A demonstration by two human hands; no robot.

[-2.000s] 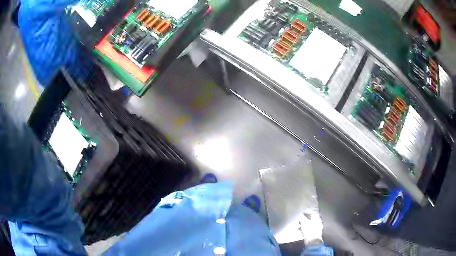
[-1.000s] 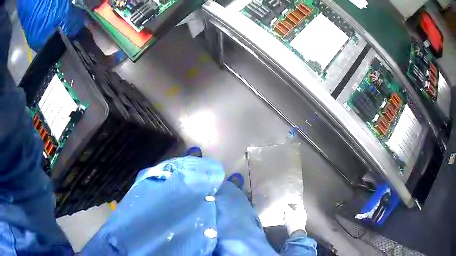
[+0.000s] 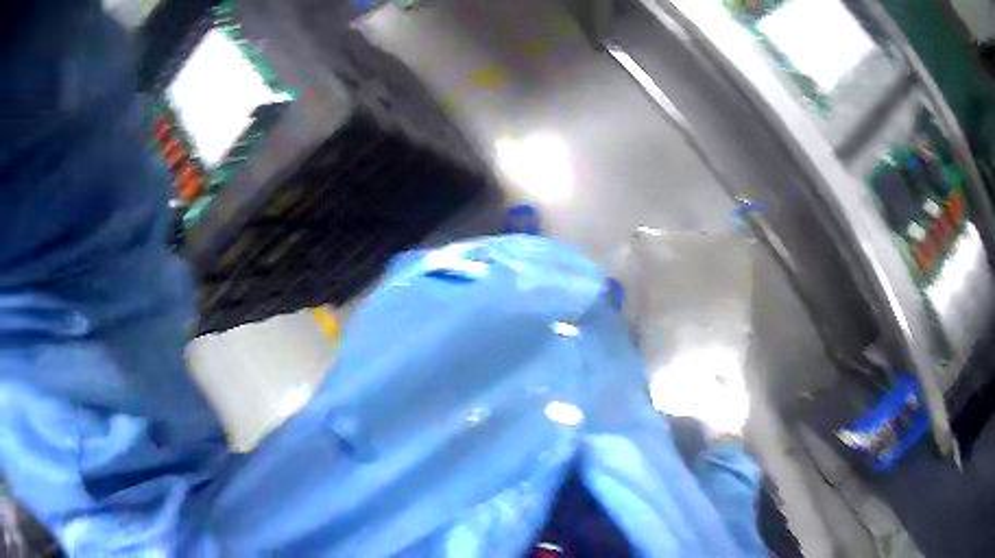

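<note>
A green circuit board, with a white area and orange coils, lies on the black tray stack at the upper left. My left sleeve fills the left side, and my left hand is not visible. My right hand is small and blurred at the lower right, beyond its blue cuff, over the bright end of a grey plate-like stool top. Its fingers cannot be made out.
A conveyor rail curves down the right side, with a populated board behind it and part of another above. A blue holder hangs at its lower end. A pale box-like surface lies below the tray stack.
The view has tilted down and blurred. The tray stack, rail and stool top sit higher and further right in the picture. The bench with the red-orange mat has left view.
</note>
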